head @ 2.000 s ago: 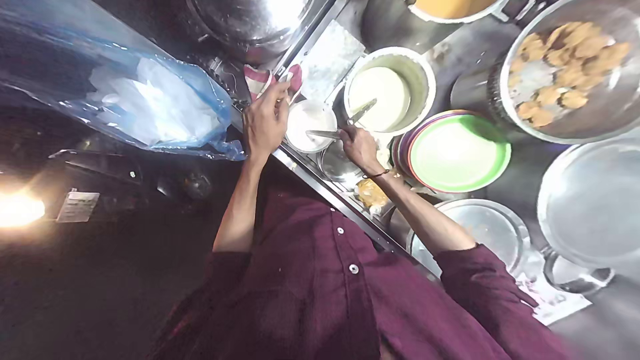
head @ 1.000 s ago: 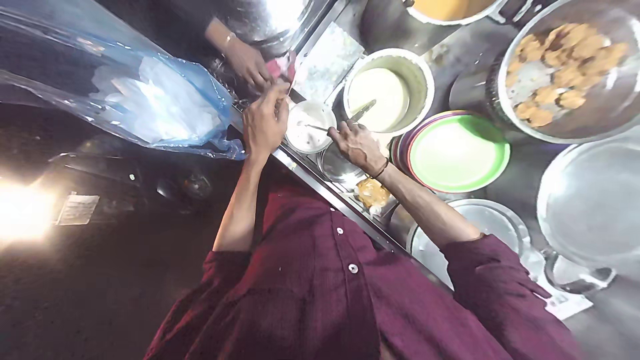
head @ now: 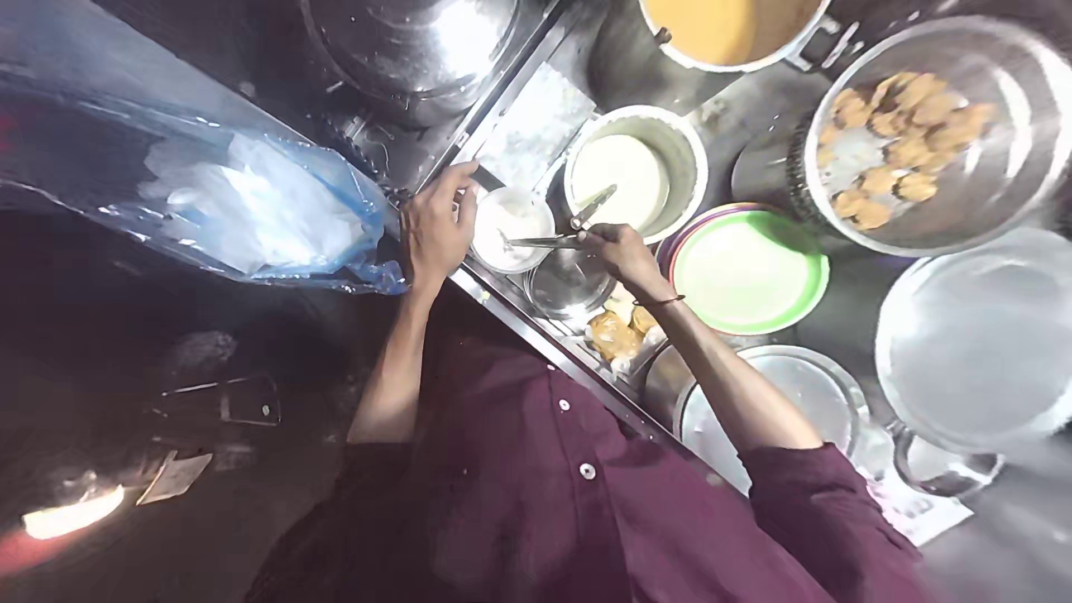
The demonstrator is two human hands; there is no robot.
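My left hand (head: 437,224) rests at the counter edge, beside the left rim of a small white bowl (head: 536,216). Its fingers are spread and nothing shows in them. In my right hand (head: 621,258) is the handle of a metal utensil (head: 540,242), whose far end dips into the white contents of the bowl. Just above that hand, another metal utensil (head: 596,205) leans in a deep pot (head: 691,159) of pale creamy liquid. A metal bowl (head: 569,285) stands below the utensil, near wrapped yellowish items (head: 614,335).
Stacked plates, green on top (head: 745,276), sit right of my right wrist. Beyond are a large pot of fried pieces (head: 913,151), a pot of orange liquid (head: 712,29) and metal lids (head: 980,343). A blue-tinted plastic bag (head: 260,209) hangs at left, near a large metal vessel (head: 410,42).
Another person's hand, seen one second ago at a red-and-white item beside my left hand, is out of view, and so is the item. My left hand's fingers have spread.
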